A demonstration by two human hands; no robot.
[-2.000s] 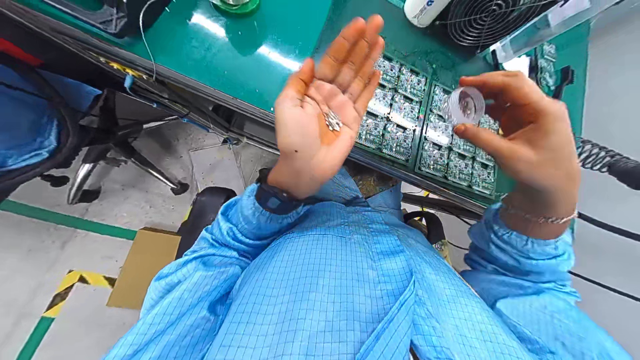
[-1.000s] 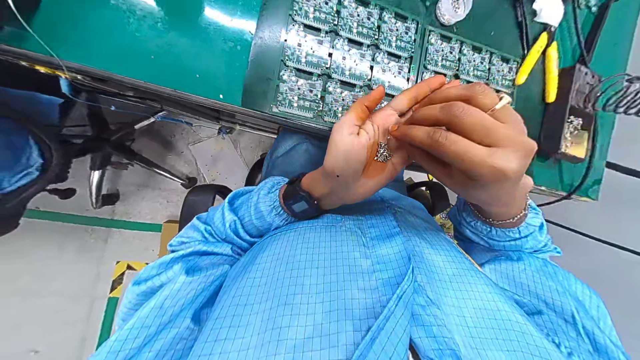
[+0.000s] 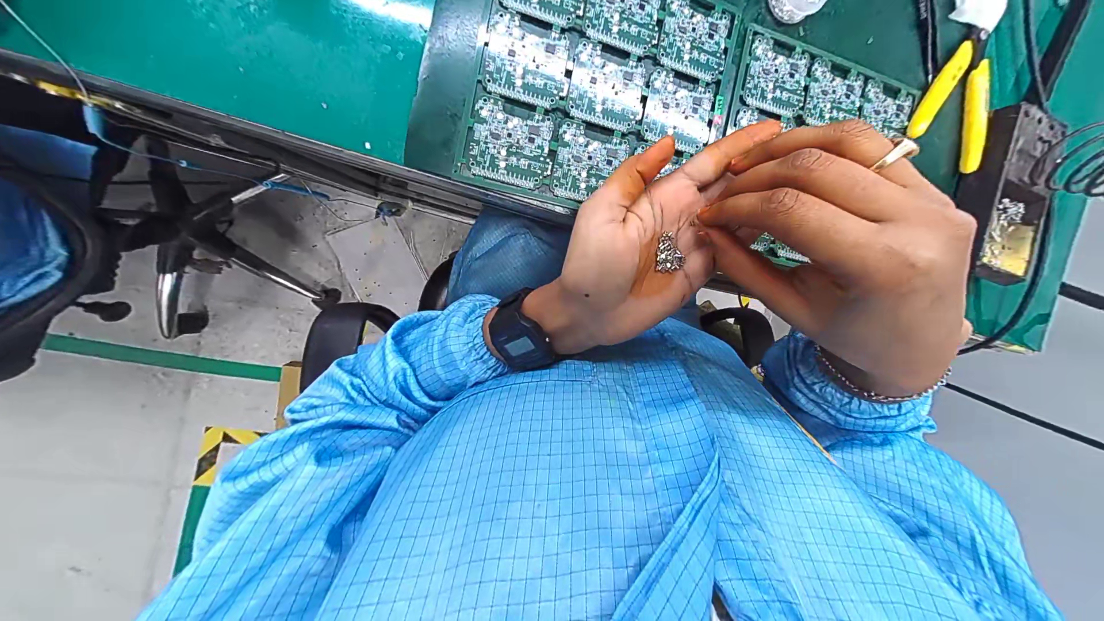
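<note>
A small heap of tiny metal parts (image 3: 669, 253) rests on the upturned palm of my left hand (image 3: 625, 246), whose fingers are spread. My right hand (image 3: 849, 233) is over the left fingers, with thumb and index fingertip pinched together close beside the heap; whether a small part is between them cannot be made out. Beyond both hands, panels of green printed circuit boards (image 3: 605, 86) lie on the bench, and a second panel (image 3: 776, 76) is partly hidden by my right hand. A small clear plastic container (image 3: 793, 7) is cut off by the top edge.
Yellow-handled pliers (image 3: 942, 89) lie right of the boards. Near them stands a dark box (image 3: 1018, 190) holding small metal pieces, with a coiled black cable beside it. The green bench (image 3: 259, 69) ends at a dark front edge. A wheeled chair base (image 3: 198, 224) stands on the floor at left.
My right hand held a small clear container two seconds ago; it has let go and moved to my left palm. The container is now on the bench. The view has shifted.
</note>
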